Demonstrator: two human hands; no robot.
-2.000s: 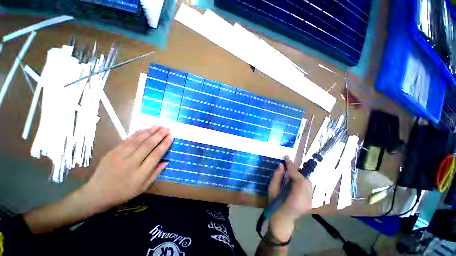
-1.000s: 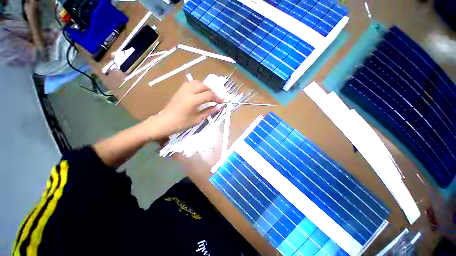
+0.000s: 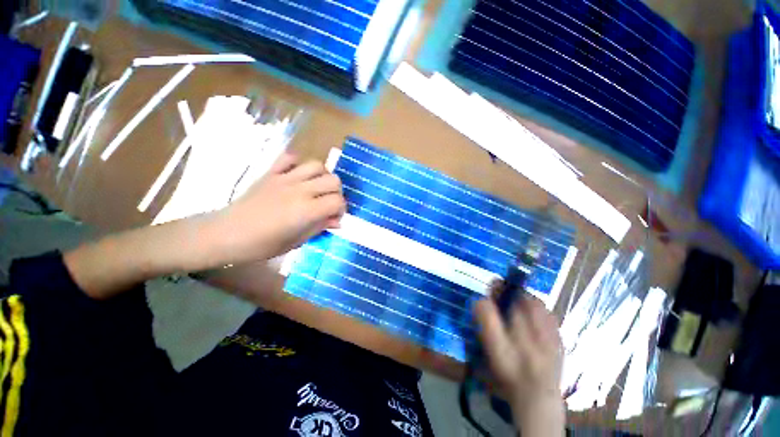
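Note:
The blue solar panel lies tilted on the bench, with a long white strip across its middle and short white strips at both ends. My left hand is at the panel's left end, fingers curled near the middle strip's end. I cannot tell if it holds something small. My right hand, blurred, is shut on the dark soldering iron over the panel's right part. The iron's tip is too blurred to tell whether it touches.
Loose white strips lie left and right. White strips fan out above the panel. Banded stack, dark panel stack and blue tray are farther back. A black stand is right.
My left hand has moved from the left heap of strips to the panel's left end. The view has swung right, and my right hand with the iron is back in view.

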